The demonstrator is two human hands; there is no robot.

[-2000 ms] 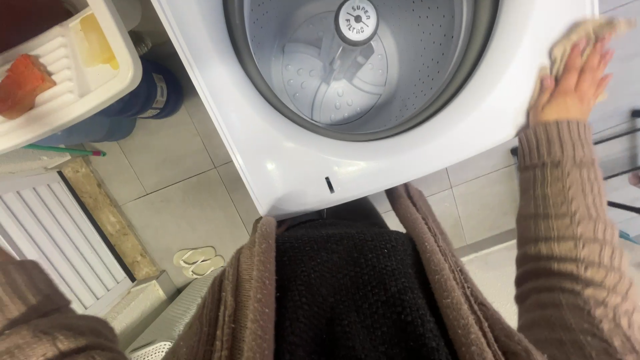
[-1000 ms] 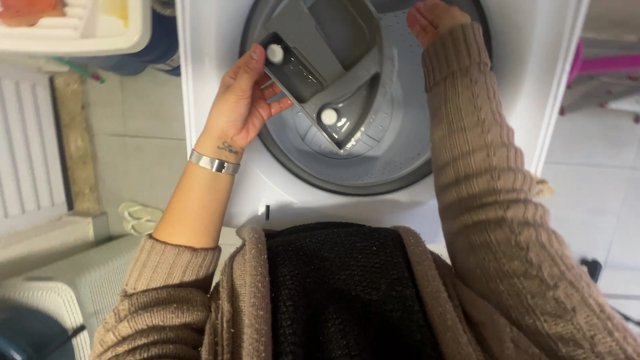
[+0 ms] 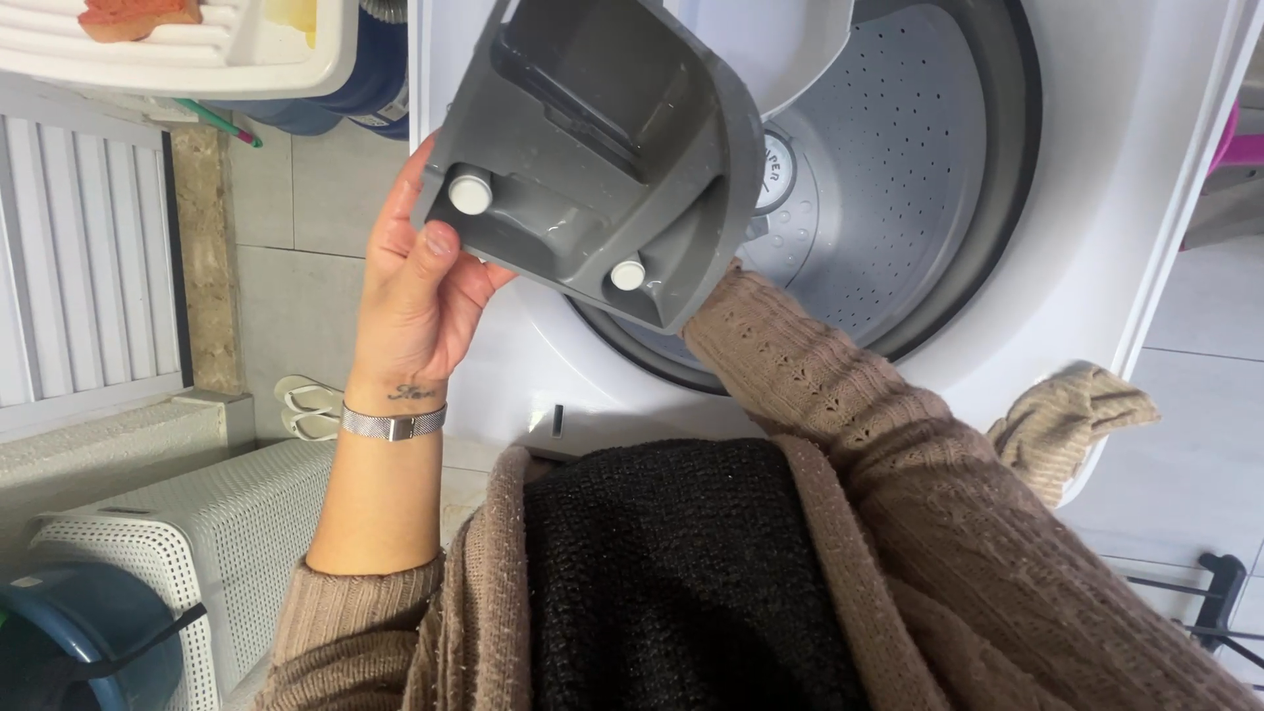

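Observation:
My left hand (image 3: 425, 267) grips the left edge of a wet grey plastic dispenser tray (image 3: 592, 128), which has two white round caps and is tilted above the washing machine. My right hand is hidden behind the tray; only its sleeve comes out from below the tray's lower right corner, so its grip does not show. Beneath lies the open drum (image 3: 889, 148) of a white top-loading washing machine (image 3: 1086, 227). A white plastic part (image 3: 790, 39) shows behind the tray at the top. A beige cloth (image 3: 1066, 425) hangs over the machine's front right corner.
At the upper left is a white ridged washboard sink (image 3: 197, 74) with an orange-red item (image 3: 138, 18) on it. A white perforated laundry basket (image 3: 247, 523) and a blue tub (image 3: 89, 622) stand lower left. White flip-flops (image 3: 311, 407) lie on the floor. A black-ended rack (image 3: 1220, 592) is lower right.
The cloth was under my right hand two seconds ago and now lies released at the corner. The grey tray, absent then, is in my left hand. My right hand has gone behind the tray.

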